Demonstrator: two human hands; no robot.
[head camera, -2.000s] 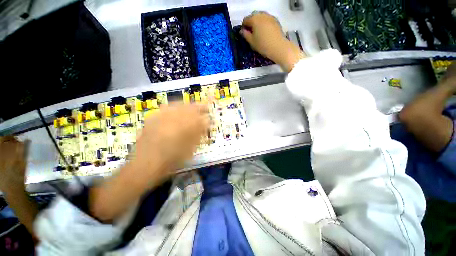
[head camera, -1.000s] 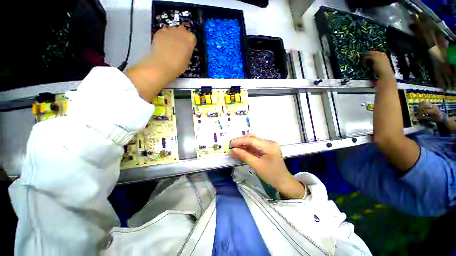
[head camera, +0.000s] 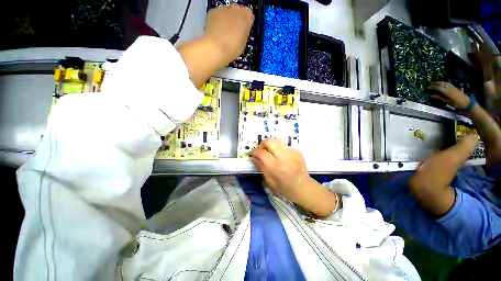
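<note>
My left hand (head camera: 229, 30) reaches over the rail into the bin of silver-and-dark components (head camera: 254, 48); its fingertips and any held part are hidden. My right hand (head camera: 281, 166) is at the near edge of a cream circuit board panel (head camera: 257, 125), thumb and fingers close together at its lower left; whether they hold a part is unclear. This panel has yellow blocks (head camera: 285, 97) and black blocks along its far edge. Another panel (head camera: 192, 134) lies to its left across a gap, partly under my left sleeve.
A bin of blue components (head camera: 282, 41) and a smaller bin of dark components (head camera: 324, 65) stand behind the silver rail (head camera: 324, 90). A dark tote is at far left, with a thin black cord (head camera: 183, 24) near it. At right, another person's arms reach over a green-component tray (head camera: 415, 60) and the track.
The view has shifted, moving the boards and bins rightward in it. From two seconds ago, my hands have swapped areas. Since one second ago, my right fingertips have moved left along the panel.
</note>
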